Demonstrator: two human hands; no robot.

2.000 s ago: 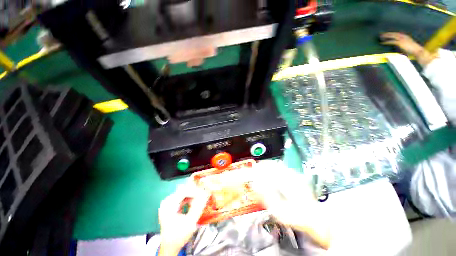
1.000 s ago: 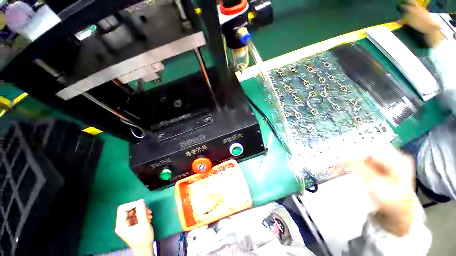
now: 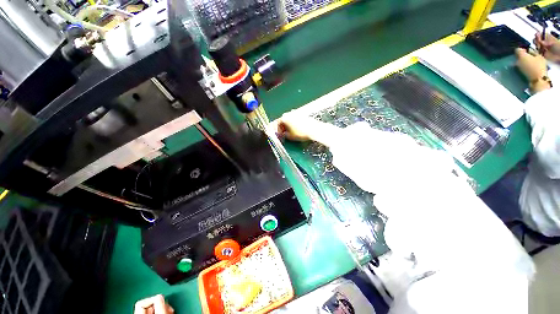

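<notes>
My right hand (image 3: 293, 130) is stretched forward to the far left corner of the clear blister tray (image 3: 359, 211), beside the air hose. Its fingertips are small and partly hidden, so I cannot tell if they hold anything. My white right sleeve covers much of the tray. My left hand (image 3: 153, 305) is at the bottom edge, cut off, with fingers curled; its contents do not show. The orange-red parts tray (image 3: 212, 293) holds many tiny pale and yellowish bits and sits in front of the pneumatic press (image 3: 215, 214).
Black foam trays (image 3: 37, 257) stand at the left. The air regulator (image 3: 232, 76) and clear air hose (image 3: 295, 168) are right of the press. A dark ribbed strip (image 3: 442, 116) and a white bar (image 3: 473, 83) lie at the right. Another person's hands (image 3: 533, 67) are at the far right.
My right hand has reached forward and left over the blister tray. My left hand has dropped lower, nearly out of the picture. The view has shifted, showing more beyond the press.
</notes>
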